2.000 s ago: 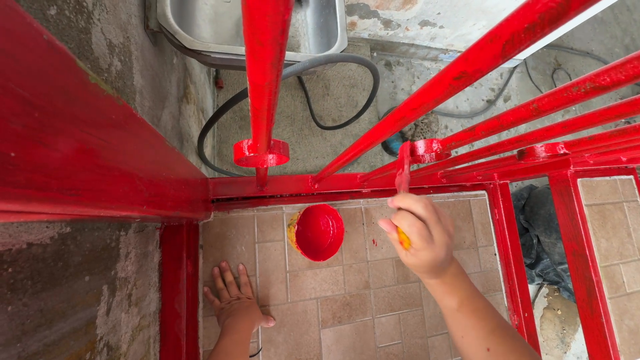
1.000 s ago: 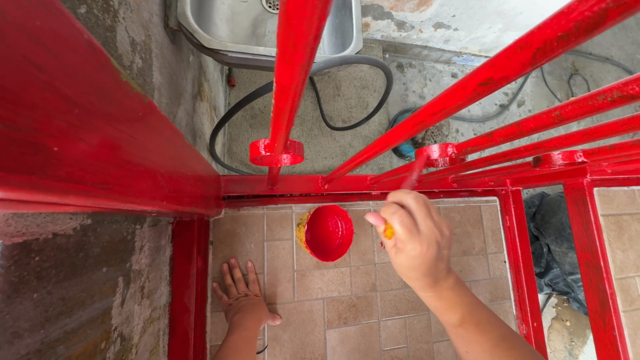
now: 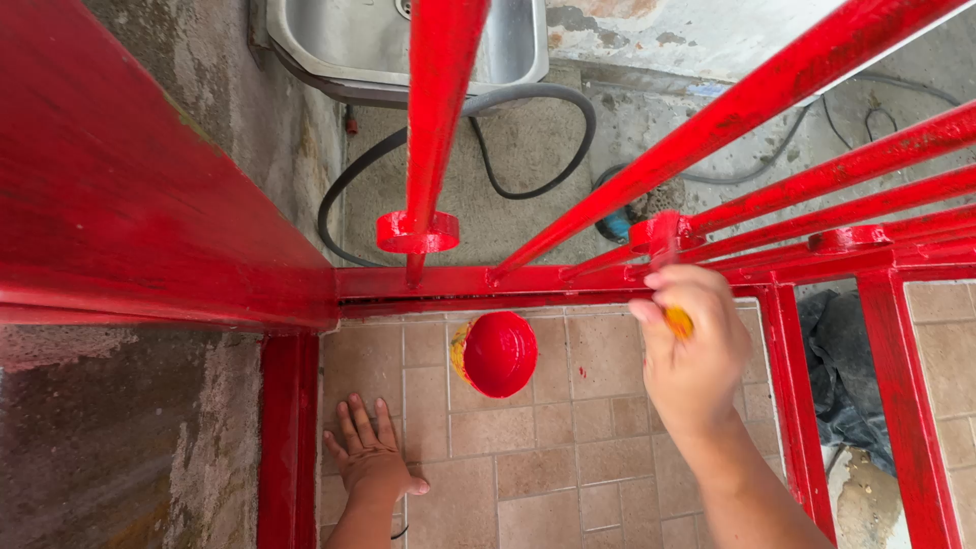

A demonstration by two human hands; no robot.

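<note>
My right hand (image 3: 694, 335) grips a paintbrush (image 3: 665, 238) by its handle, whose yellow-orange end (image 3: 678, 322) pokes out of the fist. The red-coated bristles are at a red metal ring (image 3: 644, 235) on the bars of a red metal railing (image 3: 534, 280); blur hides whether they touch. My left hand (image 3: 370, 457) rests palm down on the tiled surface (image 3: 534, 465), fingers spread, holding nothing. Between the hands, nearer the railing, stands an open round tub of red paint (image 3: 500, 354), its outer side smeared yellow and red. Another red ring (image 3: 418, 232) sits round a bar to the left.
Beyond the bars are a stainless steel sink (image 3: 343, 46), a grey hose (image 3: 587, 130) and a blue object (image 3: 614, 226) on concrete. A broad red metal panel (image 3: 152, 175) rises at the left beside a worn wall (image 3: 114, 450). Dark sheeting (image 3: 842, 366) lies at the right.
My right hand has shifted slightly and turned with the paintbrush, which stays by the same ring. My left hand and the paint tub have stayed in place.
</note>
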